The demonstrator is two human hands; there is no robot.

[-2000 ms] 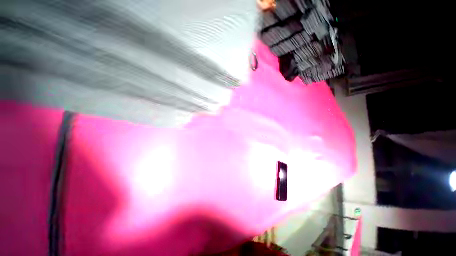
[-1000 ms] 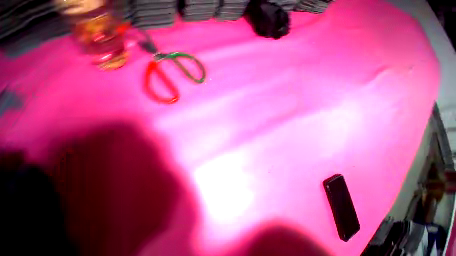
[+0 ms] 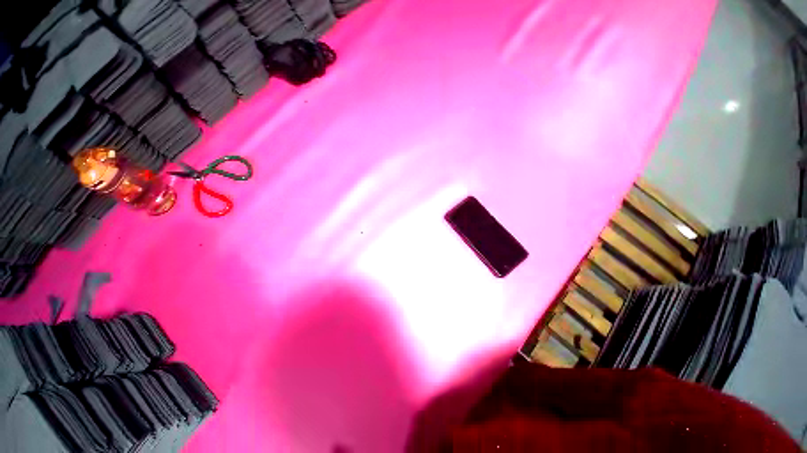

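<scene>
Neither of my hands shows. A dark red cloth surface [image 3: 611,411], a sleeve or clothing, fills the bottom right edge. The mobile phone [image 3: 486,235] lies flat and tilted on the pink table cover [image 3: 398,133]. The scissors [image 3: 211,185], with one red and one green handle loop, lie open-handled at the left. An orange-red bottle or jar [image 3: 133,184] lies beside them, against grey stacks. Two stacks of cut pieces [image 3: 119,411] lie side by side at the lower left, partly cut off by the frame.
Rows of grey bundles [image 3: 142,66] line the far left edge. A black lump [image 3: 301,60] touches them. Dark grey strips [image 3: 91,290] lie near the lower left stacks. Right of the table are a slatted wooden pallet [image 3: 611,274], more grey stacks [image 3: 686,323] and grey floor [image 3: 734,133].
The view has swung and steadied. The lower left stacks and the pallet have come into sight, and the large blurred grey piece from two seconds ago is out of view. The phone appears nearer the middle.
</scene>
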